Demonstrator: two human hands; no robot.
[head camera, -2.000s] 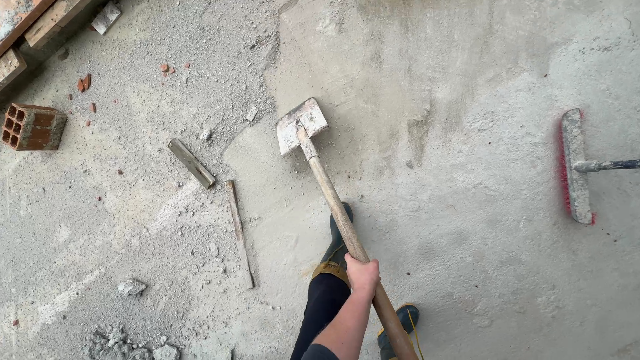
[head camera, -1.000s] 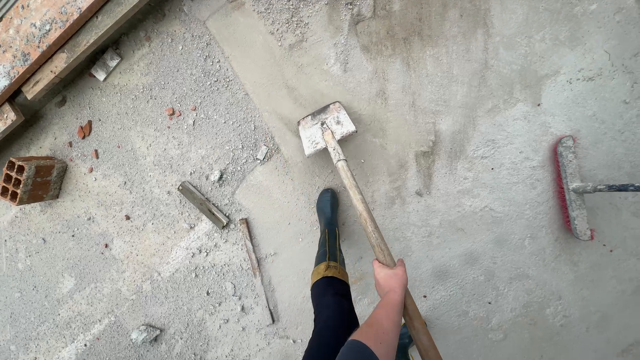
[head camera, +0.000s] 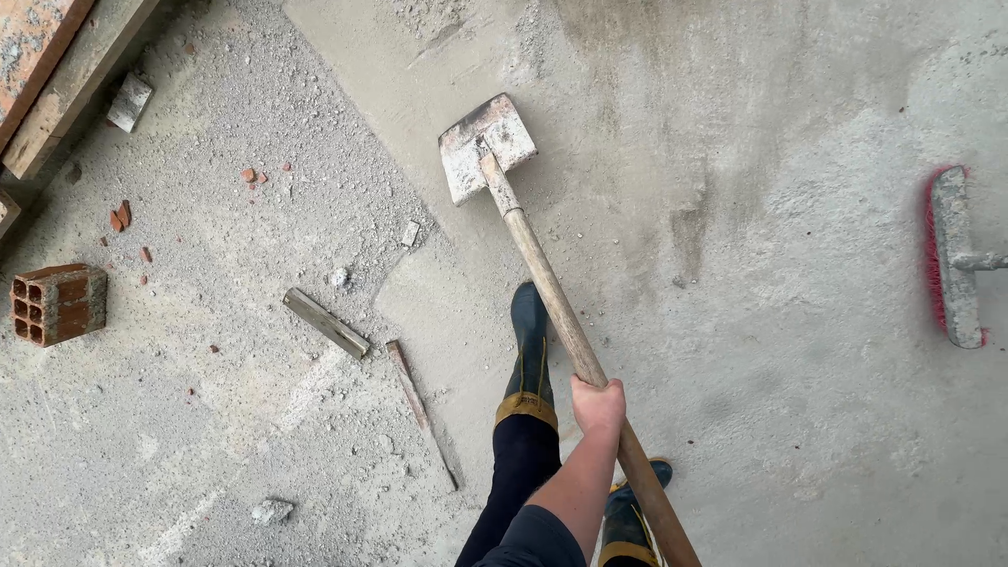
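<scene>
My left hand (head camera: 598, 403) is closed around the wooden handle of a shovel (head camera: 561, 305), about midway along the part that shows. The shovel's broad metal blade (head camera: 504, 134), crusted with pale residue, lies at or just above the concrete floor, up and to the left of the hand. From the blade the handle slants down to the right and leaves the view at the bottom edge. My right hand is out of view. A dark rubber boot (head camera: 529, 339) with a yellowish cuff stands left of the handle; the other boot (head camera: 626, 516) is partly hidden behind it.
A push broom head (head camera: 954, 256) with red bristles rests at the right. On the left lie a hollow clay brick (head camera: 75, 303), a short wooden piece (head camera: 327, 323), a thin strip (head camera: 417, 402), brick shards (head camera: 120, 215) and gritty rubble. Wooden boards (head camera: 75, 87) border the upper left.
The shovel blade has moved forward over the floor, with my left hand still on the handle. The left boot has stepped forward since the earliest frame.
</scene>
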